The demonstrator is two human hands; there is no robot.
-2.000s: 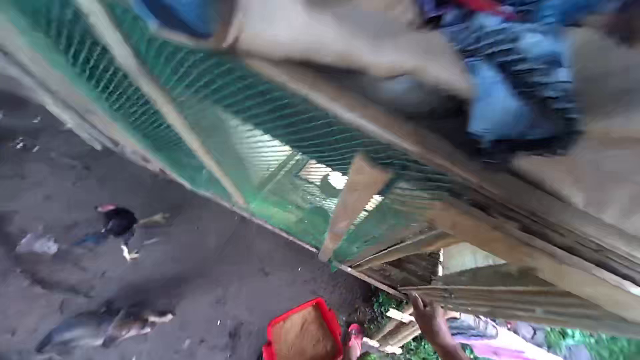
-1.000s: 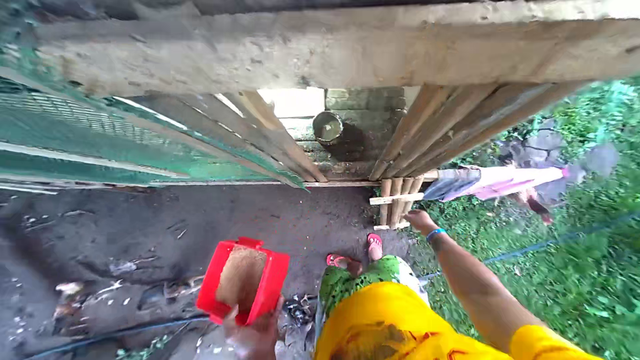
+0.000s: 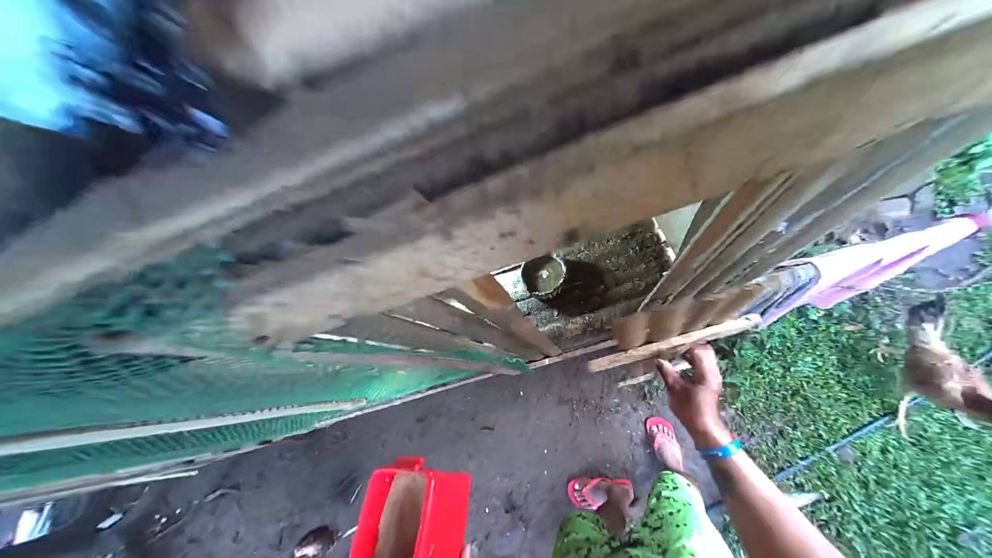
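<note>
My right hand (image 3: 695, 391), with a blue wristband, is at the edge of a small slatted wooden gate (image 3: 674, 341), fingers bent against its crosspiece; whether they close round it I cannot tell. At the bottom edge a red plastic container (image 3: 446, 508) holds brown grainy feed (image 3: 401, 511). Only a fingertip of my left hand (image 3: 466, 551) shows at the container's lower right side, the rest being out of view. Through the opening in the wooden pen a round bowl (image 3: 544, 276) stands on the slatted floor.
Green netting (image 3: 256, 395) covers the pen wall on the left. A thick wooden beam (image 3: 496, 248) crosses above the opening. Pink cloth (image 3: 876, 267) hangs at the right, near a brown chicken (image 3: 938, 368) on the grass. Another animal, partly seen, is on the dark soil at the bottom.
The view has swung and moved closer to the pen. One second ago my left hand showed at the red container's lower edge; now it is mostly out of frame. My right hand remains at the slatted gate.
</note>
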